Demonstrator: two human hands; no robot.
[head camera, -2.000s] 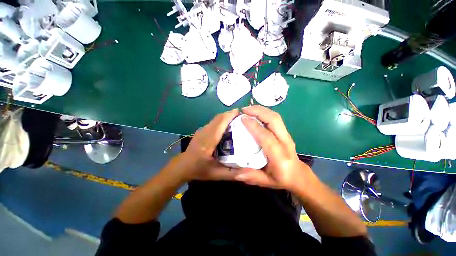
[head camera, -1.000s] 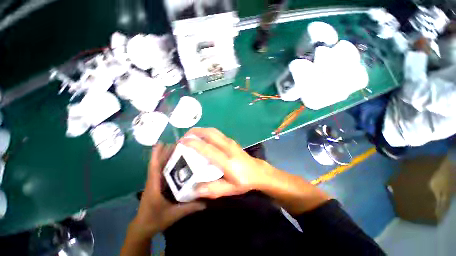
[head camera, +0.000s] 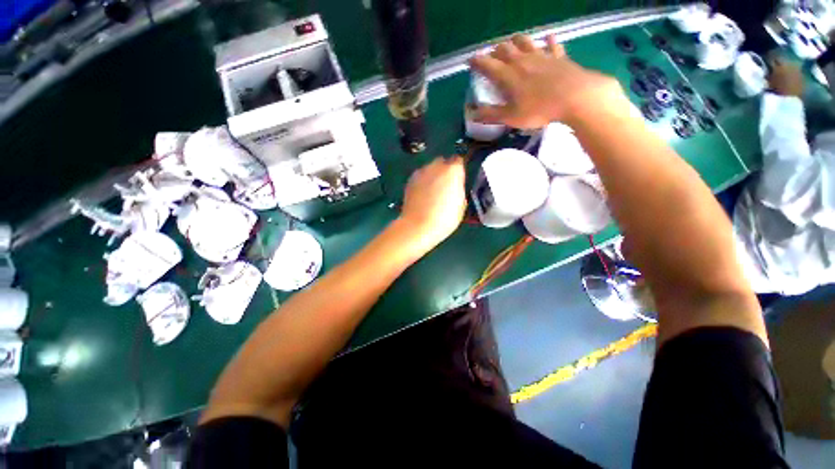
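Observation:
My right hand (head camera: 536, 87) is over a white housing unit (head camera: 485, 94) at the back of the unit group, thumb and fingers around it. My left hand (head camera: 434, 203) is closed like a fist just left of the group, at thin wires (head camera: 471, 158); whether it grips them is hidden. A closed white unit (head camera: 513, 188) with a dark window stands in front, touching other white units (head camera: 569, 203). An orange and red wire bundle (head camera: 499, 266) trails from them to the bench edge.
White covers (head camera: 215, 224) lie on the green mat (head camera: 366, 316) at left. A grey-white metal box (head camera: 298, 124) and black upright cylinder (head camera: 401, 69) stand behind. Small dark parts (head camera: 661, 95) and a person's white sleeve (head camera: 783, 183) are at right.
The view has turned right. Both hands have left the lap and reached forward to the unit group. The housing they held has moved there, under my right hand; my left hand has left it.

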